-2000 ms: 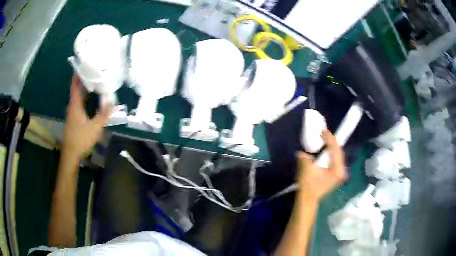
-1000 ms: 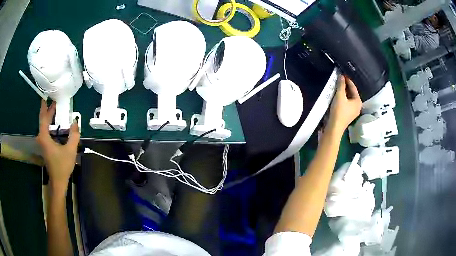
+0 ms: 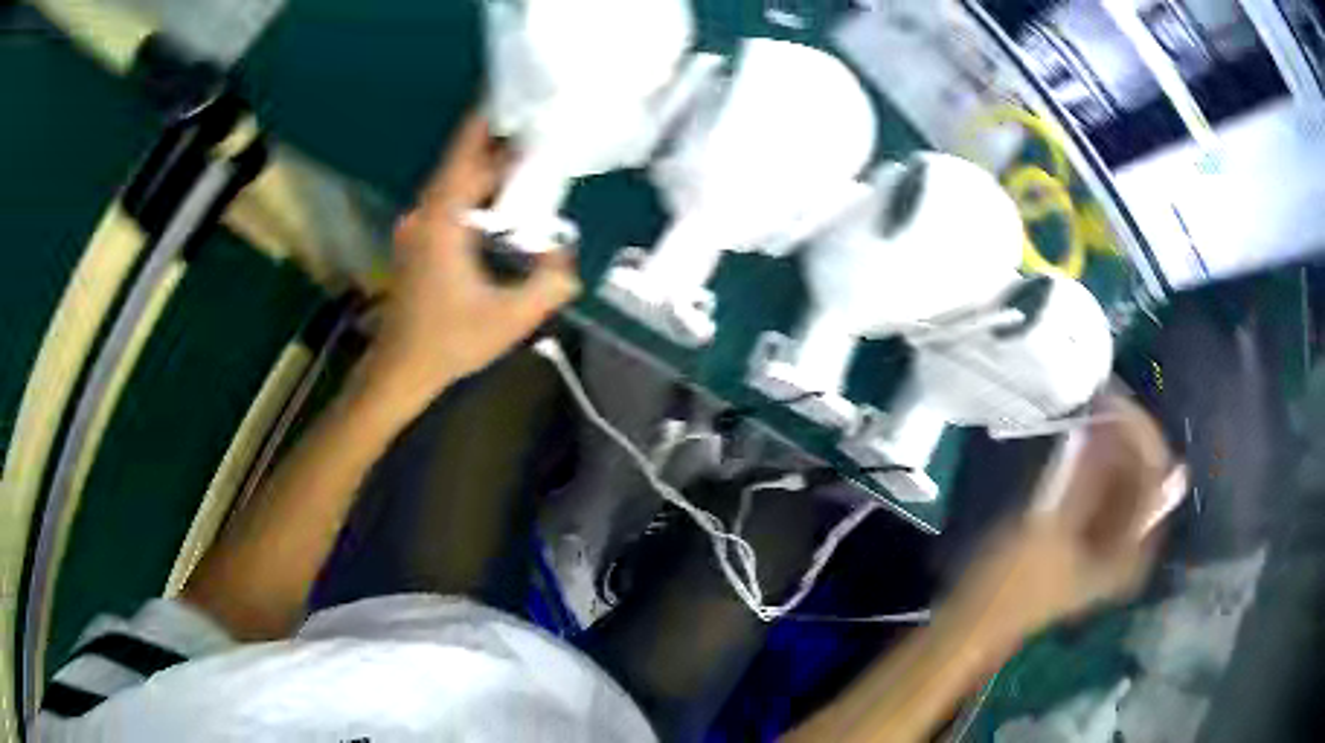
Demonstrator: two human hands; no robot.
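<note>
Four white dome cameras stand in a row on the green bench. My left hand point(image 3: 472, 283) is closed around the bracket foot of the leftmost camera point(image 3: 603, 58), its fingers behind and its thumb in front. The second camera point(image 3: 785, 138), third camera point(image 3: 945, 240) and rightmost camera point(image 3: 1039, 356) stand untouched, bracket feet toward the bench edge. My right hand point(image 3: 1112, 501) is strongly blurred, just right of the rightmost camera. White patches show at its fingers; what they are, and whether it holds them, I cannot tell.
Thin white leads point(image 3: 698, 508) hang below the bench edge. Yellow tape rolls point(image 3: 1046, 218) lie behind the cameras, near a bright monitor point(image 3: 1235, 189). Blurred white units point(image 3: 1192, 639) are at the lower right. A curved pale rail point(image 3: 66, 378) runs along the left.
The view has swung, so the cameras sit further right and tilted. My right hand has left the white label strip at the black machine and is beside the rightmost camera. My left hand stays at the leftmost camera's bracket.
</note>
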